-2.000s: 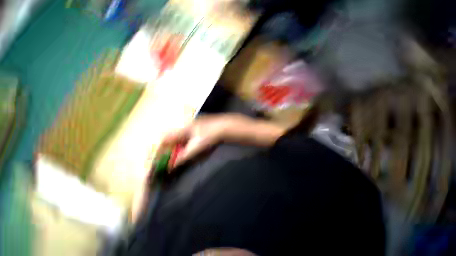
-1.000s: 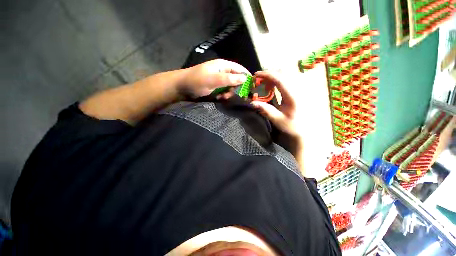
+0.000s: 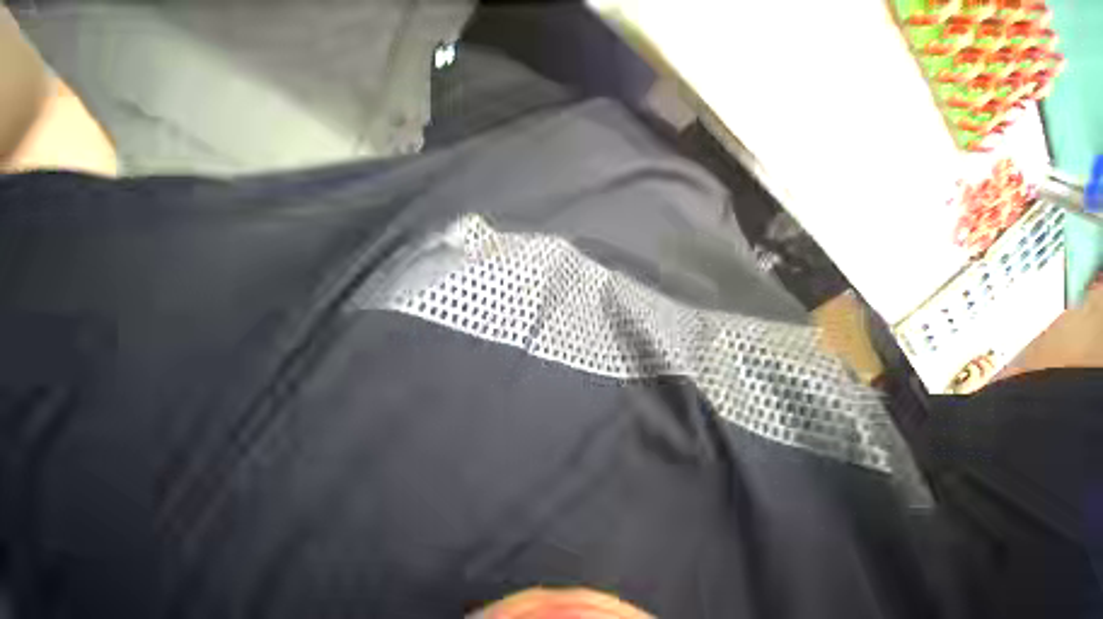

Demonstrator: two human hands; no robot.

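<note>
Neither of my hands is in the picture. A bare part of my left arm (image 3: pixel 61 127) shows at the upper left edge, and a bare part of my right arm (image 3: pixel 1064 341) shows at the right edge, both cut off before the hand. Dense rows of fitted red-green units (image 3: pixel 982 61) lie at the upper right. A loose pile of red ring parts (image 3: pixel 994 206) lies just below them. A pale grid, seemingly the bare-unit array (image 3: pixel 986 284), lies below the pile.
A white bench surface (image 3: pixel 798 109) runs diagonally at the upper right, with green bench top (image 3: pixel 1083 260) beyond. A metal post (image 3: pixel 1062 191) with something blue is at the right edge. Brown carton edge (image 3: pixel 850 339) shows below the bench. My dark shirt fills the lower picture.
The view has shifted and turned. Both hands, which held a green unit and a red ring part, have left the picture. The red pile and pale grid now appear higher and further right.
</note>
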